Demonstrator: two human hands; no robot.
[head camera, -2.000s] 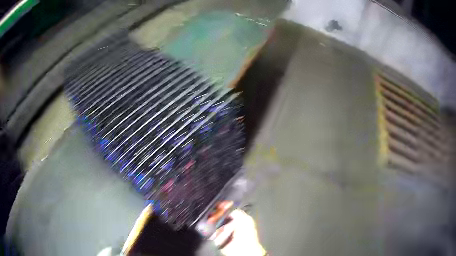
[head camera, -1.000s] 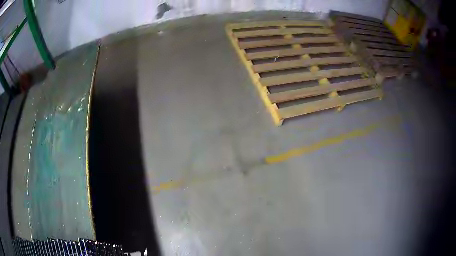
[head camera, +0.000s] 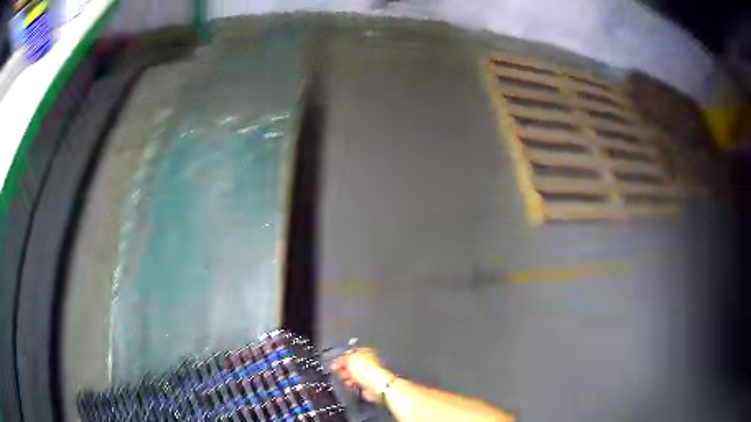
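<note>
A dense row of upright circuit boards [head camera: 247, 383], dark with blue specks, runs along the bottom left of the view, cut off by the lower edge. My bare right hand [head camera: 360, 371] is at the right end of the row, fingers curled around the grey end of the board rack [head camera: 336, 354]. The image is blurred there. My left hand is not in view. The boards overlap the near part of the worn green workbench [head camera: 206, 222]; contact with its top cannot be told.
A wooden pallet [head camera: 605, 152] lies on the grey floor [head camera: 412, 206] at the upper right, with a darker pallet beside it. A yellow line [head camera: 568, 272] crosses the floor. A green frame [head camera: 58, 91] stands at the upper left. A white wall [head camera: 568, 29] is behind.
Since one second ago the view has swung left, so bench and pallet sit further right. The row of boards and my right hand have come further into view at the bottom.
</note>
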